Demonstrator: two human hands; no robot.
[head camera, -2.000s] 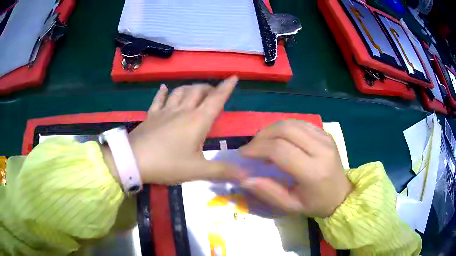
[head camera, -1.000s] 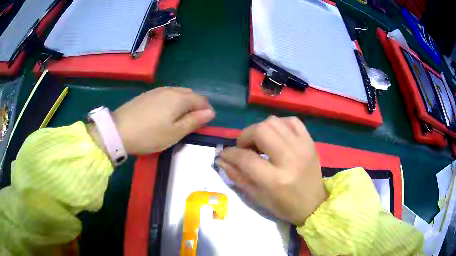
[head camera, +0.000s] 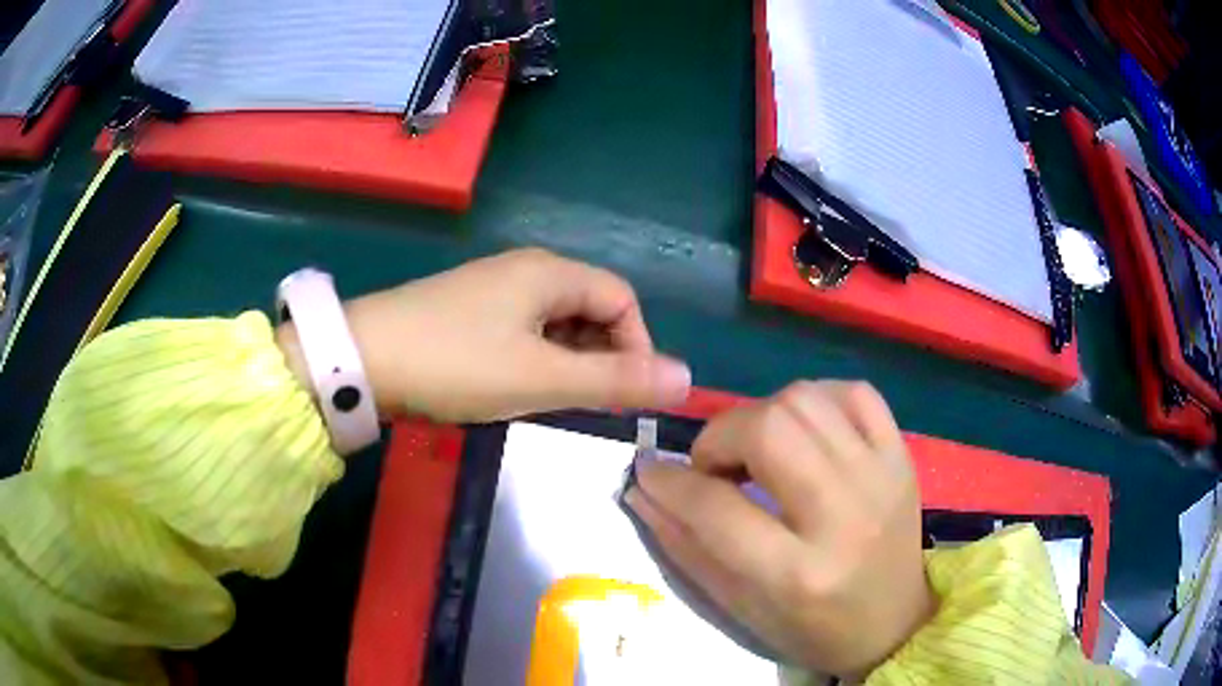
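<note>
A white LCD module (head camera: 543, 483) with a black border lies in the left recess of the red foam tray (head camera: 402, 536). An orange flex cable (head camera: 552, 630) lies on its back. A small pale tape piece (head camera: 647, 434) shows at the panel's upper edge. My right hand (head camera: 791, 523) is over the panel, thumb and finger pinched at a small dark-edged, bluish thing (head camera: 633, 485) that I cannot identify. My left hand (head camera: 516, 335) is above the tray's upper edge, thumb and fingertips near each other; nothing clear shows between them.
Red trays with ribbed covered panels (head camera: 308, 54) and binder clips (head camera: 824, 248) lie behind. Another red tray with panels (head camera: 1152, 268) is at the far right. A black strip with a yellow edge (head camera: 94, 268) lies at left. Scrap liner (head camera: 1199, 523) lies at right.
The view has swung right, so the tray's left recess lies before me. My left hand has left the panel and is now above its upper edge. My right hand stays pinched over the panel.
</note>
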